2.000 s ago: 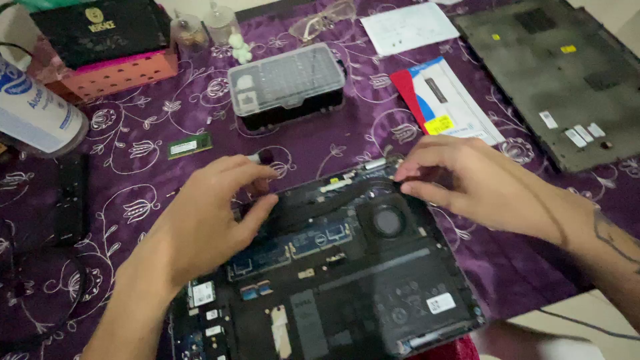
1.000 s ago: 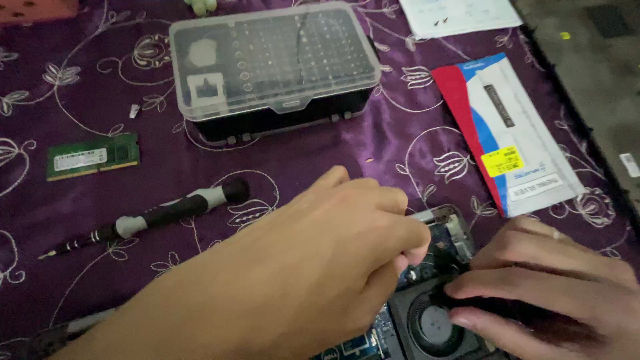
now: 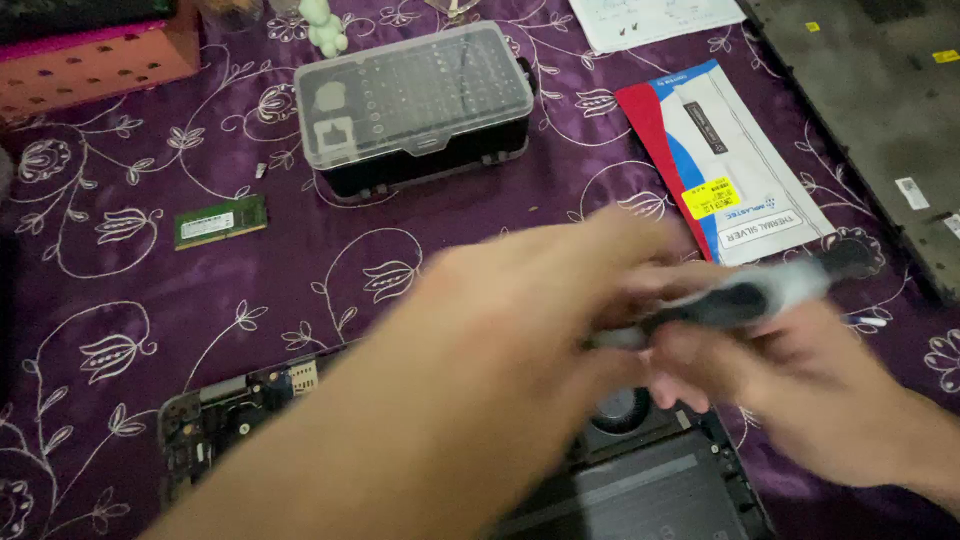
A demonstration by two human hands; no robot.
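Blurred by motion, a screwdriver with a black and grey handle is in my right hand, its handle end pointing to the upper right. My left hand meets the right one at the screwdriver's other end; whether its fingers grip the shaft cannot be told. Both hands are above an opened laptop base. Its round fan shows just below the fingers, and the battery lies nearer to me. My left forearm hides much of the circuit board.
A clear-lidded bit case stands behind the hands. A green memory module lies left, a thermal silver packet right. The laptop's bottom cover, a paper, a small figurine and a patterned box border the purple cloth.
The screwdriver, lying on the cloth left of the hands one second ago, is now up in my right hand. Both hands have risen from around the fan.
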